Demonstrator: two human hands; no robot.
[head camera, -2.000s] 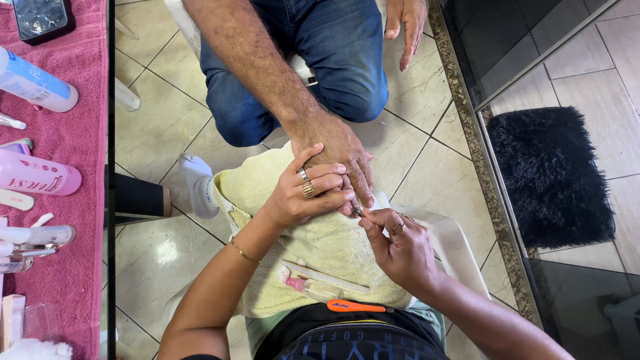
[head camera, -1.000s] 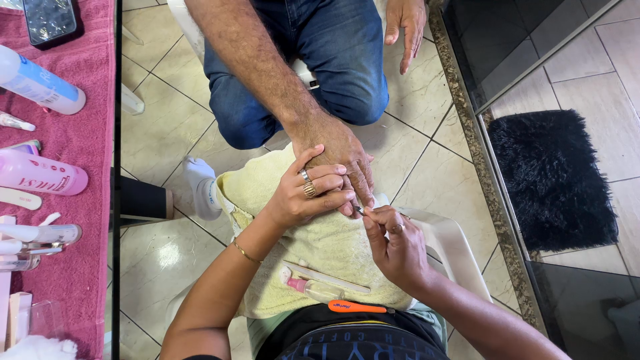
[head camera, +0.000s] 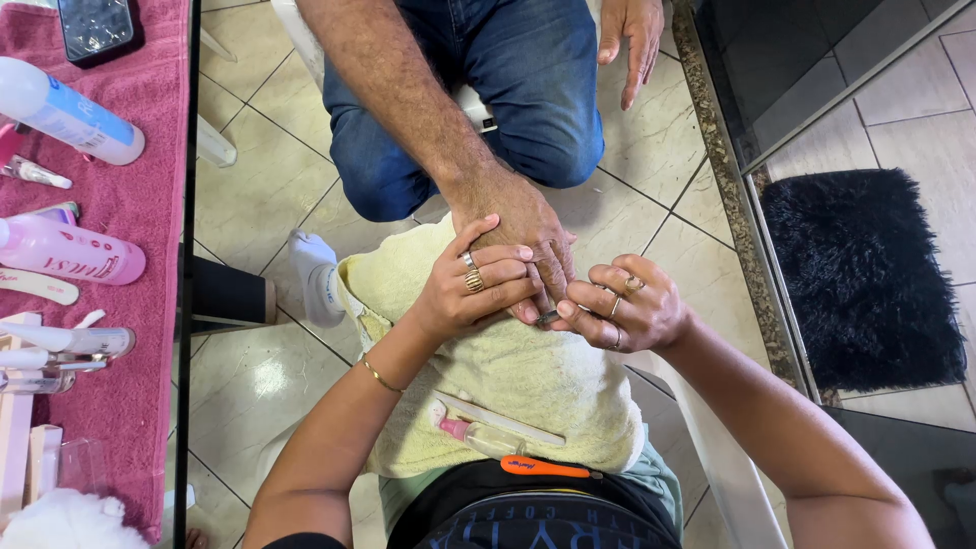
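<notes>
My left hand (head camera: 480, 282), with rings, is closed around the fingers of another person's hand (head camera: 518, 221), which lies palm down over a pale yellow towel (head camera: 534, 374). Between the thumb and fingers of my right hand (head camera: 621, 305) is a small metal tool (head camera: 547, 316), its tip at one of that person's fingertips; most of it is hidden, so its kind is unclear. On the towel near my waist rest a white nail file (head camera: 503, 418), a small clear bottle with a pink top (head camera: 484, 436) and an orange-handled tool (head camera: 545, 466).
At left, a table with a pink towel (head camera: 145, 320) holds a phone (head camera: 97, 27), a blue-labelled bottle (head camera: 72, 110), a pink bottle (head camera: 72, 248), a nail file (head camera: 38, 284), small bottles and cotton (head camera: 69, 522). The person's other hand (head camera: 631, 42) hangs beside their knee. A black mat (head camera: 862, 278) lies right.
</notes>
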